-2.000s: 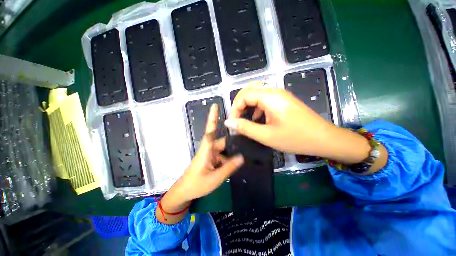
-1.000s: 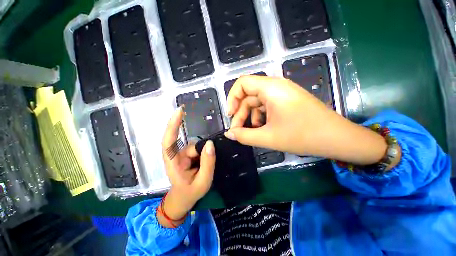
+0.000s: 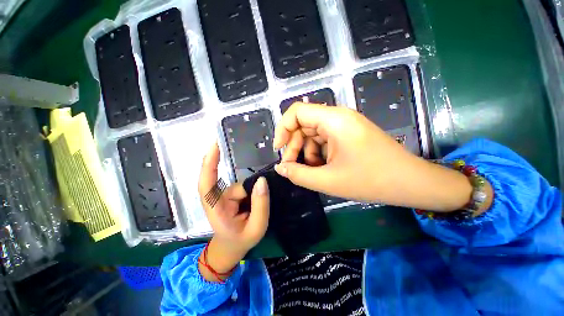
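My left hand (image 3: 232, 207) holds a black phone housing (image 3: 295, 216) by its upper left corner, between thumb and fingers, over the tray's near edge. A small comb-like patch of dark adhesive strips (image 3: 215, 192) is stuck on a left finger. My right hand (image 3: 334, 151) is at the housing's top edge, its thumb and fingertips pinched together at a thin dark strip (image 3: 263, 168) lying along that edge. Whether the strip is fully against the edge cannot be told. The clear blister tray (image 3: 188, 148) holds two rows of black housings; one near-row pocket is empty.
Yellow liner sheet (image 3: 83, 176) with dark lines lies left of the tray. Clear plastic trays (image 3: 28, 185) are stacked at the far left, below a pale bar (image 3: 37, 91). More clear plastic (image 3: 547, 80) is at the right edge. The surface is green (image 3: 482, 74).
The held housing and my left hand have moved left and the housing has tilted. My left fingers have opened to show the comb-like patch. My right fingertips stay at the housing's top edge.
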